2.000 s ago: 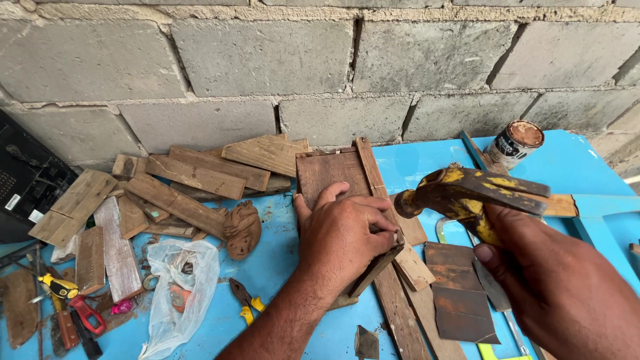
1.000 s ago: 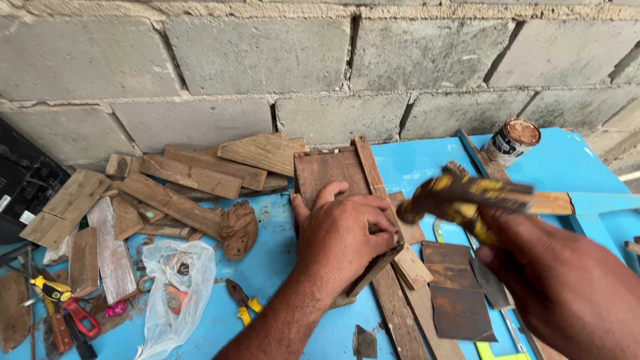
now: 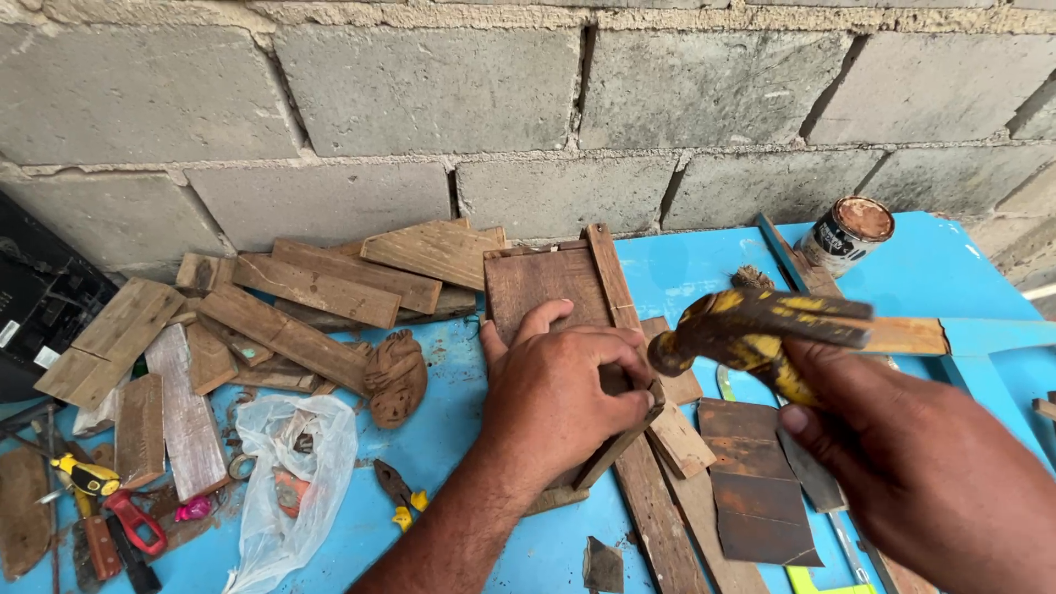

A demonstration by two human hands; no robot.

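My right hand [image 3: 899,445] grips a worn yellow-and-dark claw hammer [image 3: 742,326] near its head. The hammer's striking face is in the air, just right of my left hand. My left hand [image 3: 561,388] rests on a brown wooden box or frame [image 3: 549,285], its fingers and thumb around the corner of a short wooden piece [image 3: 615,441] at the right side. Whether a nail is between those fingers cannot be seen. A narrow wooden strip [image 3: 612,285] lies along the right edge of the box, and longer strips [image 3: 660,520] lie beneath it.
Wood offcuts [image 3: 330,289] are piled at the left by the block wall [image 3: 520,91]. Pliers [image 3: 398,495], a plastic bag [image 3: 297,487], a carved wooden piece [image 3: 396,379] and screwdrivers [image 3: 87,477] lie on the blue table. Sandpaper sheets [image 3: 759,495] and a can [image 3: 847,235] are at the right.
My right hand and the hammer have moved a little, with the hammer head staying near my left hand. The left hand keeps its place on the wood.
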